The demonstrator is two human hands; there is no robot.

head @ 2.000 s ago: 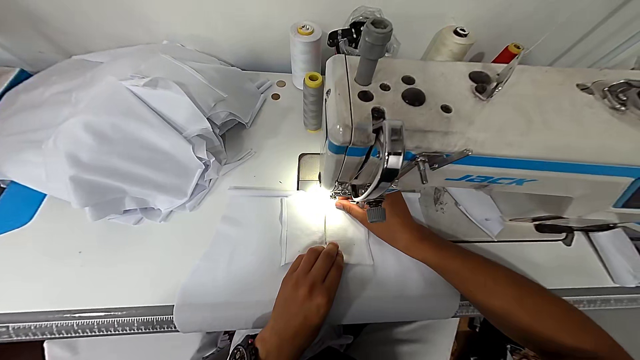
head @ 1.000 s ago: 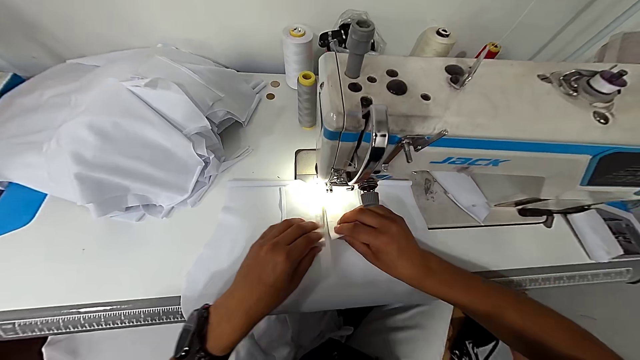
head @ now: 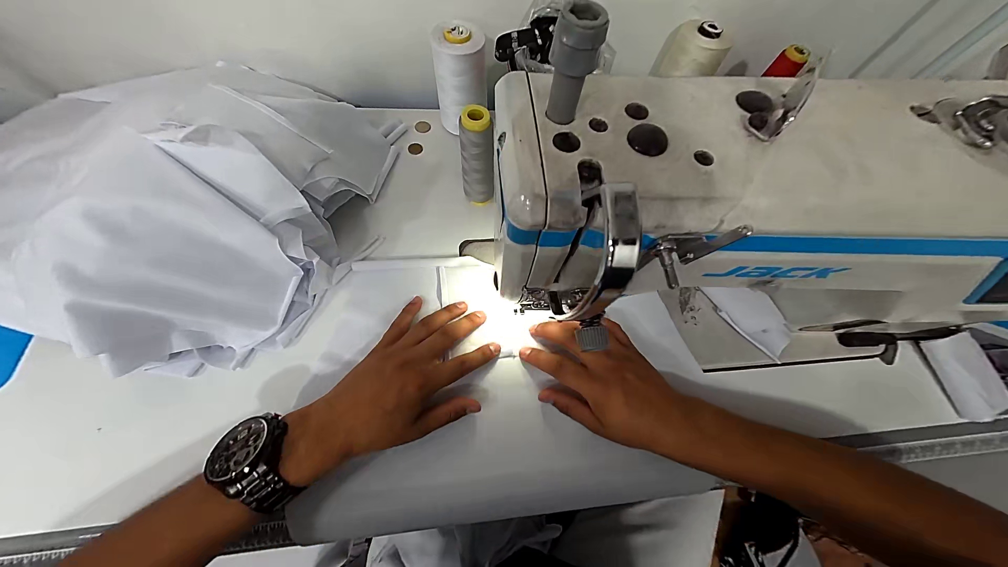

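Note:
Under the needle area of a Jack sewing machine (head: 748, 181) lies a large white fabric piece (head: 472, 480) with a smaller white patch on top, lit brightly by the machine's lamp. My left hand (head: 402, 374) rests flat on the cloth with fingers spread, left of the presser foot (head: 535, 299); a black wristwatch is on that wrist. Just right of the foot, my right hand (head: 606, 378) presses on the cloth, its fingers apart and partly behind the machine's grey knob (head: 592, 337). The bright light washes out the stitching there.
A big heap of white fabric pieces (head: 173, 236) covers the table's left. Behind stand a white thread cone (head: 459, 79), a grey thread spool (head: 476, 157), a cream cone (head: 693, 51) and a red spool (head: 786, 61). Small scissors (head: 866, 337) lie at the right. A ruler tape (head: 937, 449) runs along the front edge.
My left hand has gone from bunched fingers on the patch to lying flat and spread, farther left. My right hand's fingers have also spread. The patch has moved up under the machine.

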